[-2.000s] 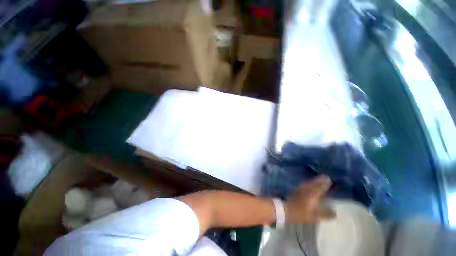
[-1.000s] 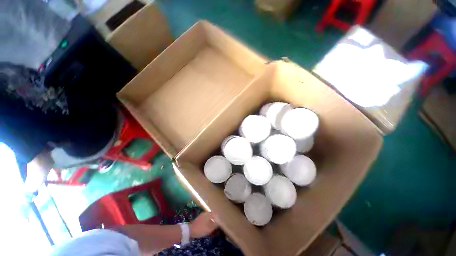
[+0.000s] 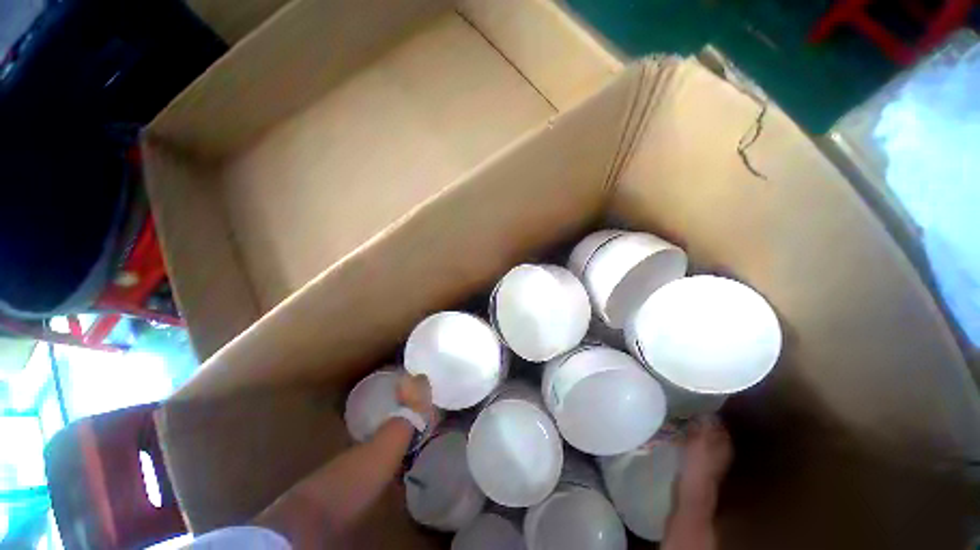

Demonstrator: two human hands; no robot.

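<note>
Several off-white round bowls, some nested in stacks, stand mouth up inside a deep brown carton [image 3: 860,322]. The largest-looking bowl [image 3: 704,335] is at the right of the group. My left hand [image 3: 417,395] reaches in from the lower left, between the leftmost bowl [image 3: 372,406] and its neighbour [image 3: 456,360]. Its fingers are mostly hidden, and a white band shows at the wrist. My right hand [image 3: 704,446] is down at the right side of the group, beside a lower bowl [image 3: 642,489]. It is blurred, and its fingertips and any grip are unclear.
A large open carton flap or adjoining box [image 3: 376,161] lies at the upper left. Red stools [image 3: 897,24] stand on the green floor [image 3: 709,27]. White wrapping [image 3: 935,161] is at the right edge. A dark shape [image 3: 65,161] is at the upper left.
The view has turned from the bench to the carton and come closer to the bowls. My left hand has moved from the carton's outer edge to among the bowls. My right hand has come into view.
</note>
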